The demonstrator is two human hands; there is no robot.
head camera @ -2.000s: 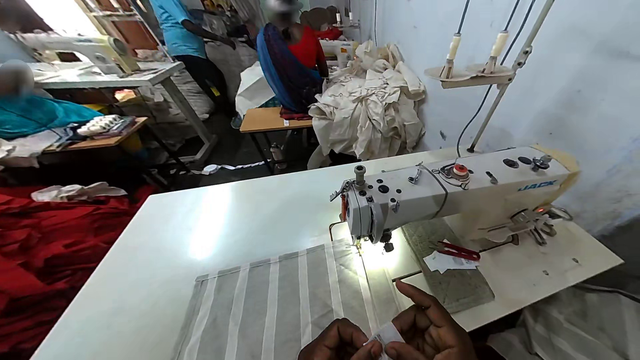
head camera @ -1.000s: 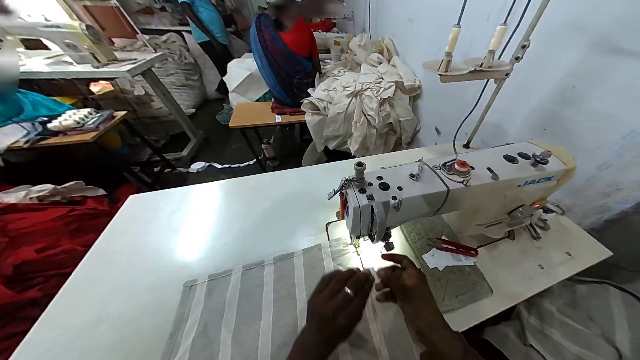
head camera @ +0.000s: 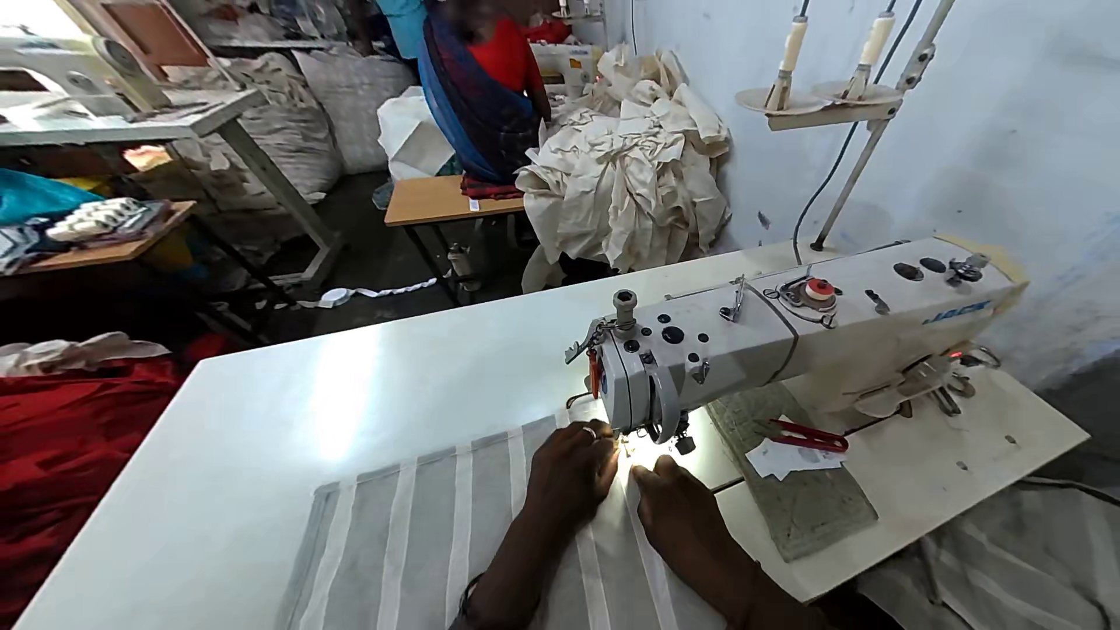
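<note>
Grey fabric with white stripes (head camera: 429,516) lies over the white sewing table (head camera: 254,411), its hemmed far edge reaching the needle area of a Jack sewing machine (head camera: 726,341). My left hand (head camera: 573,468) rests on the fabric just left of the lit needle, a ring on one finger. Just right of the needle, my right hand (head camera: 678,503) touches the fabric near its right side, fingertips bent down. Whether either hand pinches the cloth is hard to tell. The presser foot is mostly hidden by glare and fingers.
Red thread snips (head camera: 809,435) and white paper scraps (head camera: 779,457) lie on a grey-green pad (head camera: 801,516) right of the needle. A thread stand (head camera: 831,114) rises behind the machine. Beyond are a heap of cream cloth (head camera: 630,166), a wooden-topped table (head camera: 437,201) and a person (head camera: 490,87).
Two seconds ago both hands held a small white piece near the table's front edge. They have moved forward to the needle, and the white piece is no longer seen in them.
</note>
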